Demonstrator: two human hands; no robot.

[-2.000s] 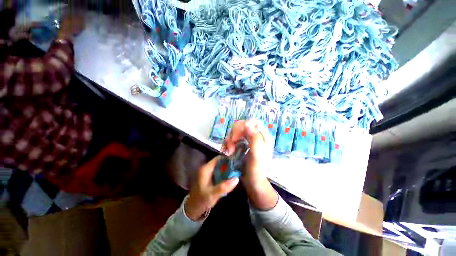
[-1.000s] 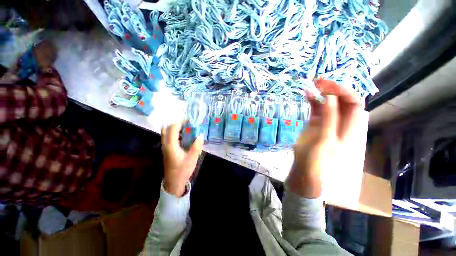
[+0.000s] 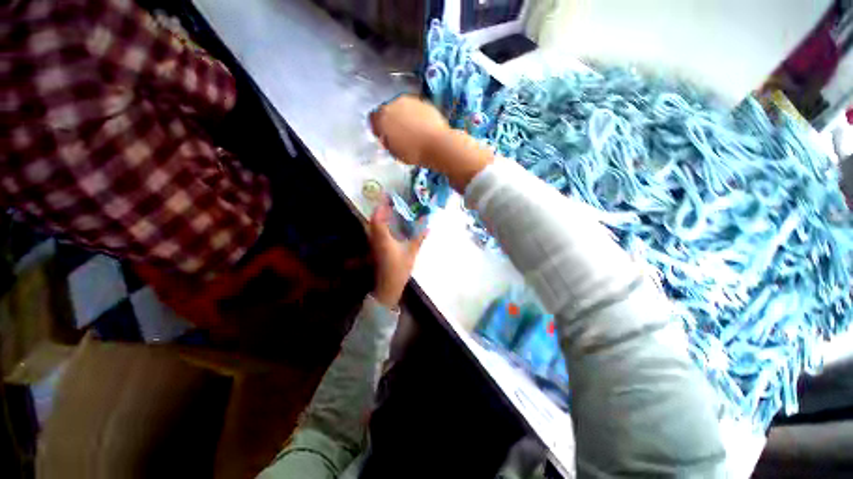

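My left hand is at the table's near edge, thumb and fingers apart around the lower end of a carded cable; a firm grip cannot be made out. My right hand reaches across, back of the hand up, above the clear film and beside the cluster of carded cables; its fingertips are hidden. A small ring-like loop lies by my left fingers. The row of packed cables, blue with orange-red spots, is partly covered by my right sleeve.
The large heap of pale blue coiled cables fills the right of the white table. Crinkled clear film lies at the upper left. A person in a red plaid shirt is at the left. Brown cartons stand below.
The view has swung left. My left hand has left the row, where it held a pack, for the carded cluster. My right hand has moved from the row's right end to the film.
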